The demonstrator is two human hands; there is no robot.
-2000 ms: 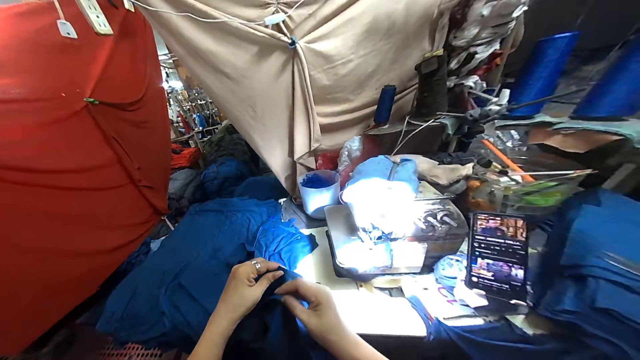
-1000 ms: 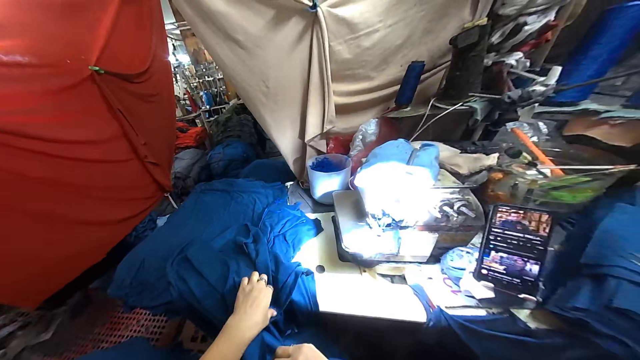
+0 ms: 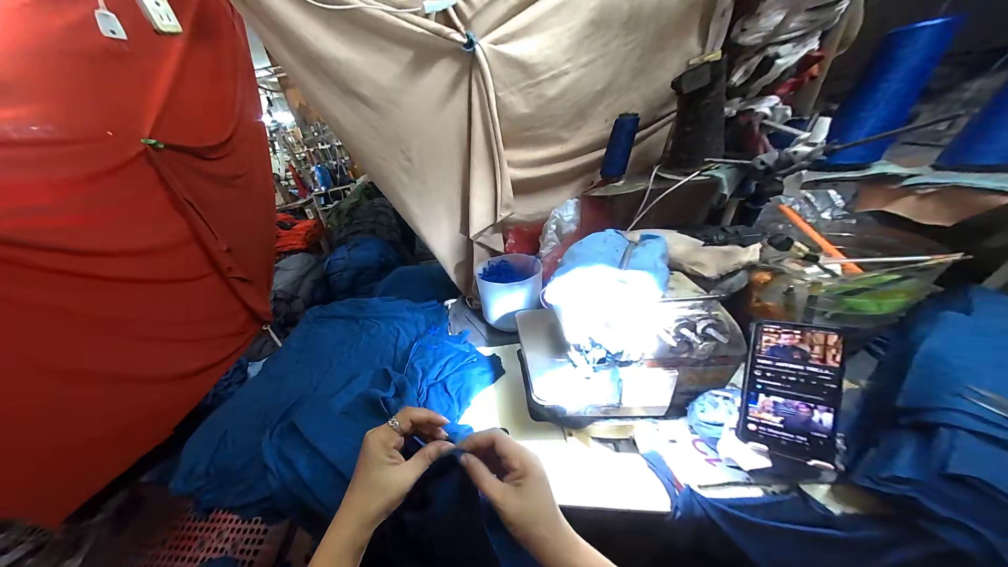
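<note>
My left hand (image 3: 398, 465), with a ring on one finger, pinches an edge of blue fabric (image 3: 465, 433). Close beside it, my right hand (image 3: 512, 480) grips the same edge between thumb and fingers. The cloth hangs below both hands into shadow. A large heap of blue fabric (image 3: 315, 386) lies to the left and behind them. An industrial sewing machine (image 3: 701, 339) stands beyond my hands to the right; glare from its lamp hides much of the needle area.
A white tub (image 3: 509, 295) with blue scraps stands behind the machine's left side. A propped smartphone (image 3: 791, 390) is right of the machine, near stacked blue fabric (image 3: 945, 402). Blue thread cones (image 3: 894, 90) stand at upper right. A red cloth (image 3: 118, 260) hangs at left, above a perforated crate (image 3: 228, 535).
One second ago my left hand lay on the blue cloth and my right was low at the frame's edge. Now both are raised together, pinching a fabric edge.
</note>
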